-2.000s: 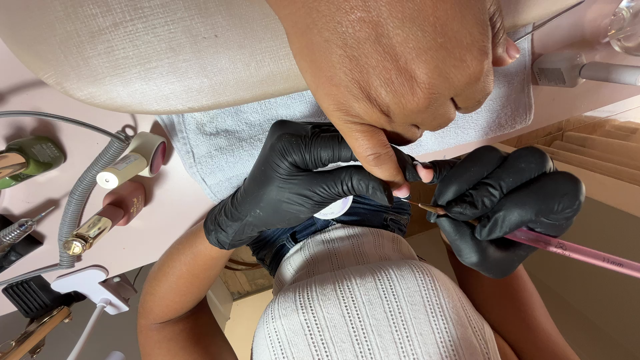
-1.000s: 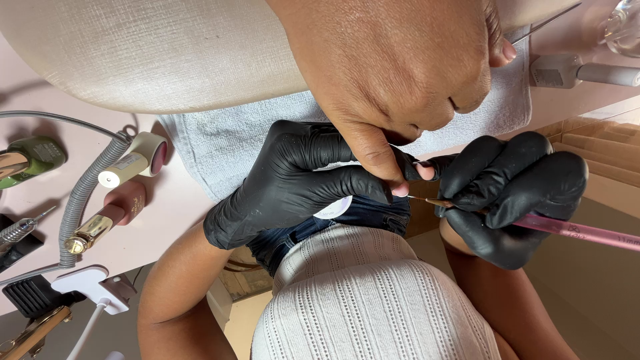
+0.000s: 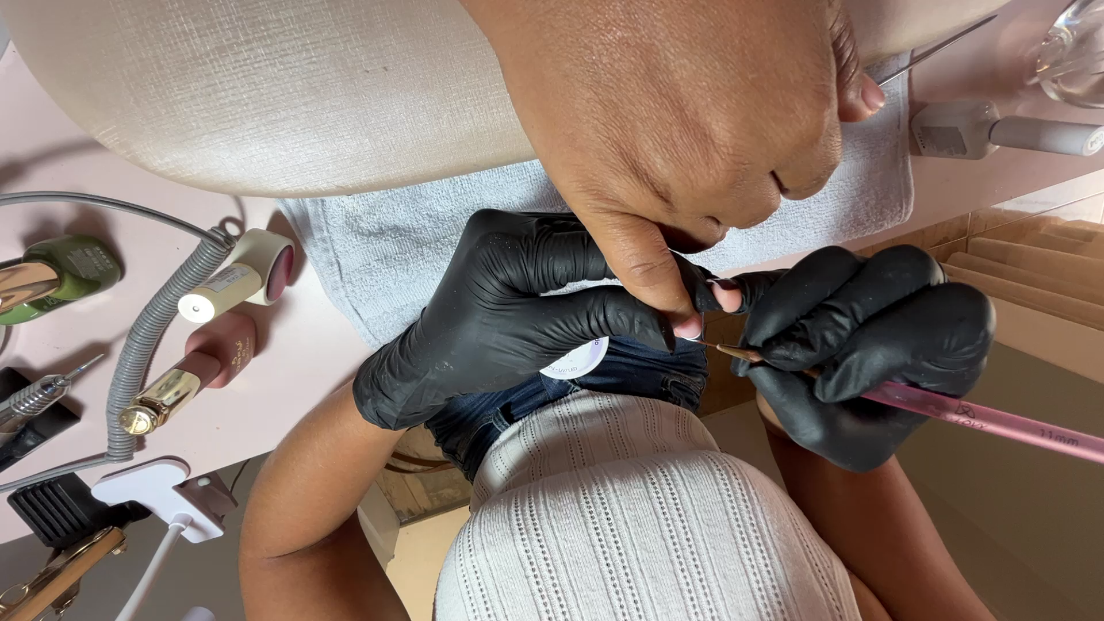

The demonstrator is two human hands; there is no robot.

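My left hand (image 3: 509, 310), in a black glove, holds a finger of another person's hand (image 3: 664, 129) between thumb and fingers. That hand reaches in from the top, back upward, its fingertip (image 3: 687, 328) showing past my thumb. My right hand (image 3: 862, 354), also gloved in black, grips a thin nail art brush with a pink handle (image 3: 975, 410). The fine bristles meet or nearly meet the nail's edge; exact contact cannot be told. A second fingertip (image 3: 727, 296) shows between my hands. Below my left hand is part of a round white lid (image 3: 576, 360) bearing writing.
A padded armrest (image 3: 302, 95) and grey towel (image 3: 345, 250) lie on the pink table. At left are a green bottle (image 3: 82, 267), polish bottles (image 3: 226, 345), a coiled cord (image 3: 142, 362), a nail drill handpiece (image 3: 34, 401) and a white clamp (image 3: 159, 492). Another bottle (image 3: 953, 129) lies at right.
My right hand has shifted slightly and the brush's tilt has changed; its handle end rose, then lowered again. My left hand and the held finger have stayed in place.
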